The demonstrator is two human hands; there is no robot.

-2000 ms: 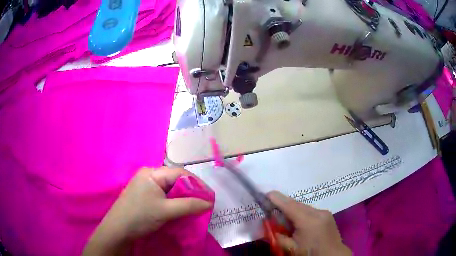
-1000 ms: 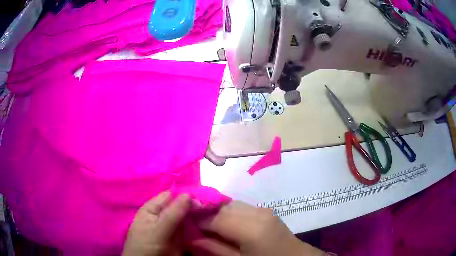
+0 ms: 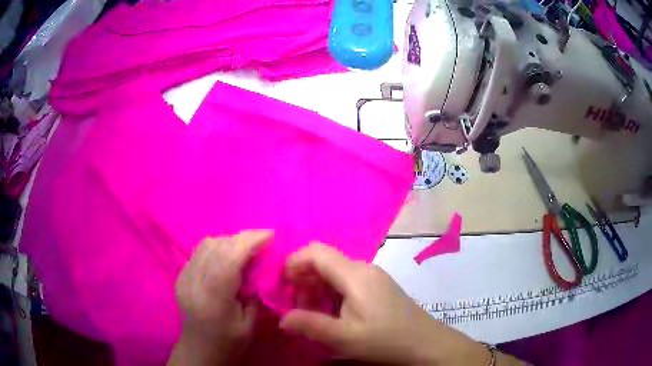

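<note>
A large bright pink fabric panel (image 3: 286, 171) covers the left and middle of the white table, its right corner reaching the needle area of the sewing machine (image 3: 457, 78). My left hand (image 3: 218, 293) pinches a bunched edge of the pink fabric (image 3: 268, 275) at the bottom centre. My right hand (image 3: 350, 304) is just right of it, fingers curled at the same bunched fabric; the fingertips are blurred and their contact is partly hidden. Both hands are in front of the machine bed, nearer the wearer.
Shears (image 3: 557, 229) with red and green handles lie right of the needle, beside blue-handled snips (image 3: 608, 232). A pink offcut (image 3: 445, 239) lies at the bed's front edge. A light-blue lamp head (image 3: 362, 32) hangs at the top. More pink pieces (image 3: 207, 39) are piled upper left.
The shears left my right hand and lie on the bed. Both hands now work at the fabric. The panel has turned, its right corner now at the needle area. The view has shifted left.
</note>
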